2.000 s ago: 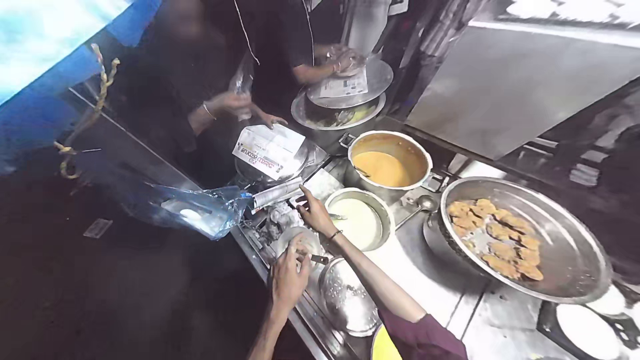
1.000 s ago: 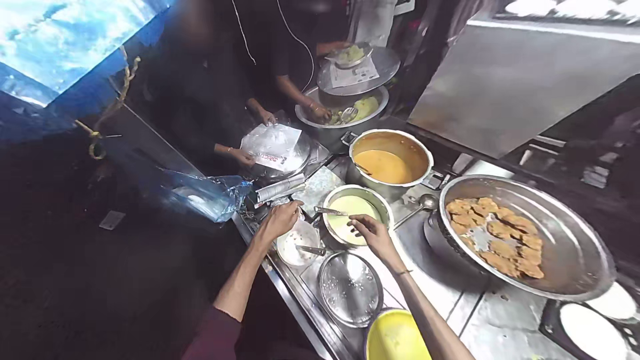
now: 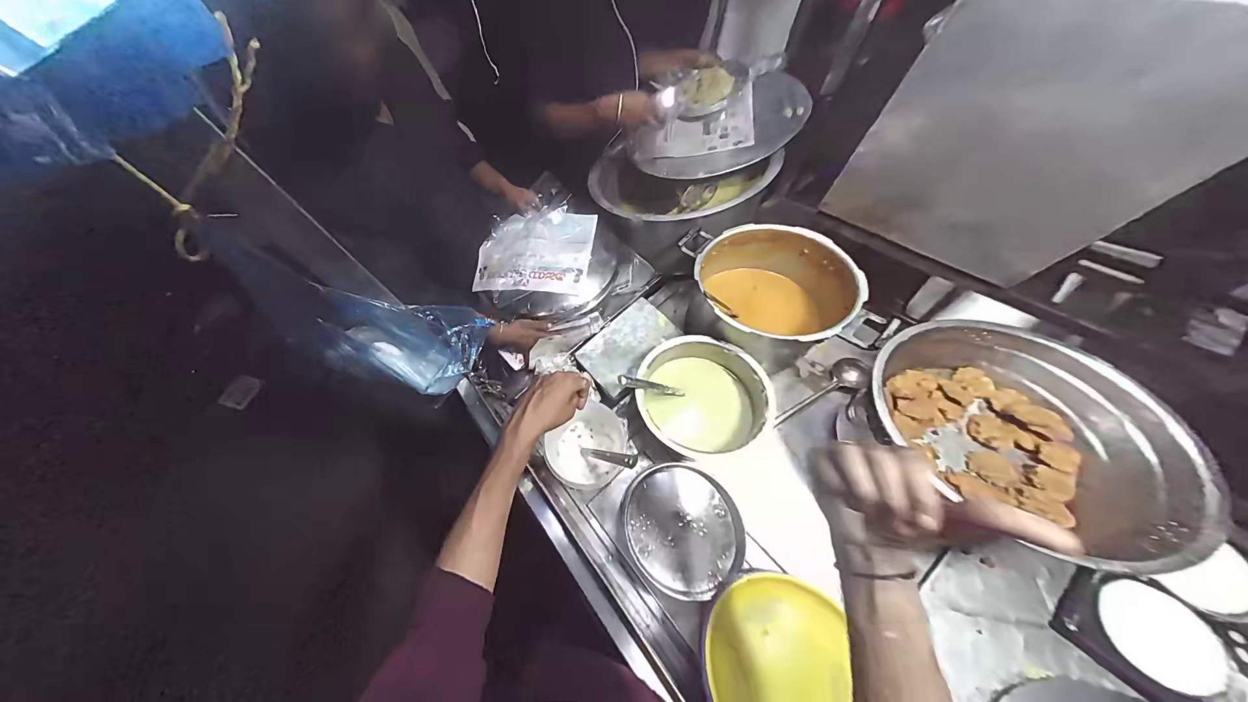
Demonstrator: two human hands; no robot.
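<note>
My left hand (image 3: pixel 558 402) has its fingers curled over the far edge of a bowl of white paste (image 3: pixel 585 444), in which a spoon (image 3: pixel 609 456) rests; what is inside the fingers is hidden. At the near left rim of a wide steel basin (image 3: pixel 1141 439) is my right hand (image 3: pixel 882 492), blurred, with one digit stretched toward the lower right; its grip is unclear. Browned food pieces (image 3: pixel 994 463) lie in the basin. Between my hands stands a pot of pale green liquid (image 3: pixel 702 405) with a spoon handle (image 3: pixel 651 386) over its rim. A round steel lid (image 3: pixel 682 531) lies nearer me.
Behind are a pot of orange gravy (image 3: pixel 770 297), a ladle (image 3: pixel 829 380) and a covered vessel with printed paper (image 3: pixel 541 258). A co-worker's hand (image 3: pixel 522 334) is close beyond my left hand. Another person holds a plate of food (image 3: pixel 707 93). A yellow container (image 3: pixel 775 639) stands at the near edge.
My right hand has moved right, from the pot of pale green liquid to the basin's rim. A co-worker's hand has come near my left hand.
</note>
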